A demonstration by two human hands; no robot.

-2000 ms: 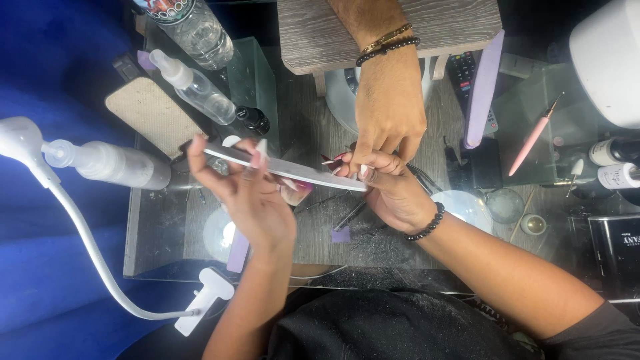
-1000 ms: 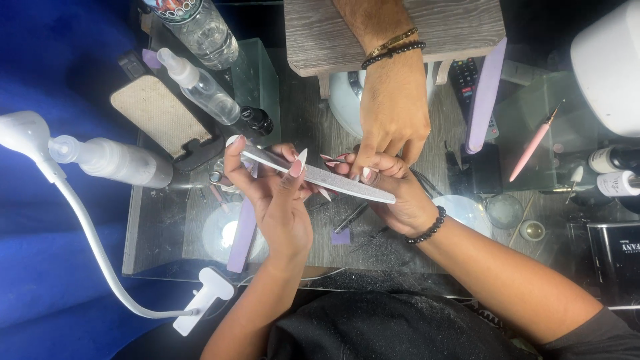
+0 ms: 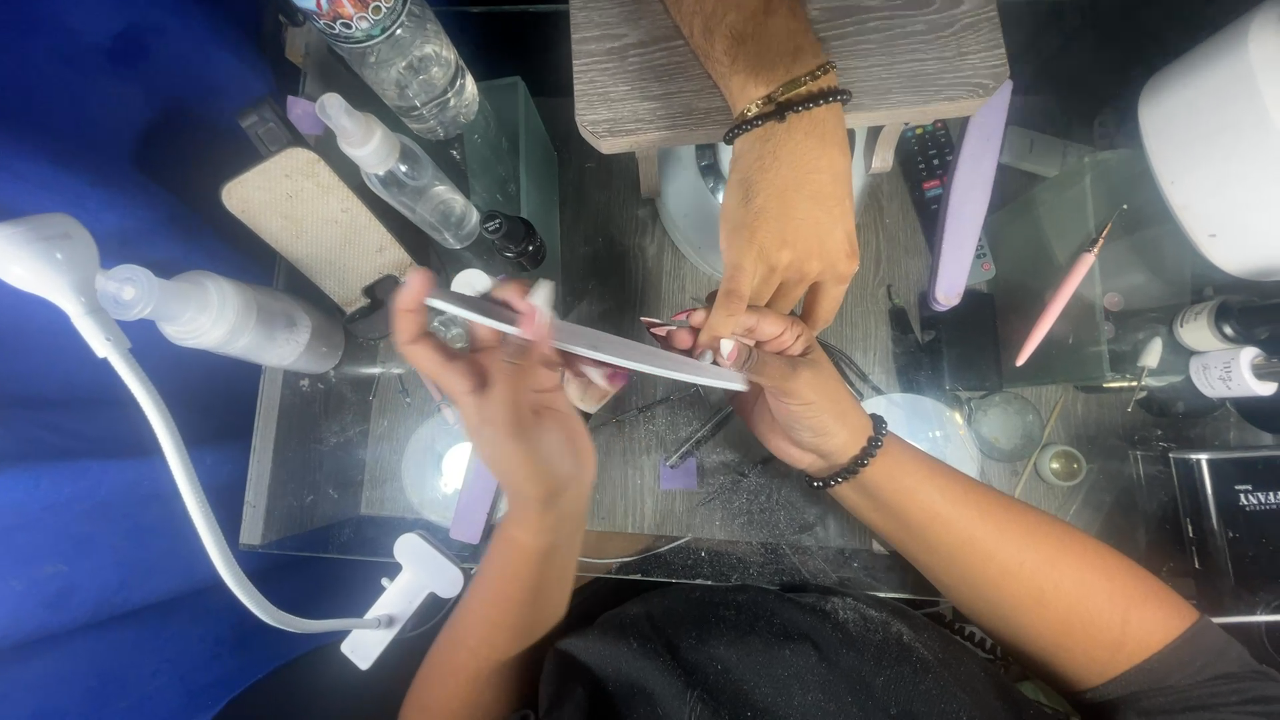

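My left hand (image 3: 505,400), slightly blurred, holds a long nail file (image 3: 600,345) with a grey face and pale edge. The file slants down to the right, its far end at the fingertips of my right hand (image 3: 790,400). A beaded bracelet (image 3: 850,455) circles my right wrist. My right fingers grip a finger of another person's hand (image 3: 785,230), which reaches down from the top of the view wearing a gold and a black beaded bracelet. Where the file meets the nail is partly hidden by fingers.
A wooden armrest (image 3: 800,60) lies under the other person's wrist. Spray bottle (image 3: 405,175), pump bottle (image 3: 240,315) and white gooseneck lamp (image 3: 180,450) stand left. Right are a lilac file (image 3: 970,200), pink fine-tipped tool (image 3: 1060,300), polish bottles (image 3: 1225,370) and glass jar (image 3: 1005,425). Dust covers the glass tabletop (image 3: 740,500).
My left hand and the file have shifted up and left since one second ago, back near their place of two seconds ago. My right hand still holds the other person's finger.
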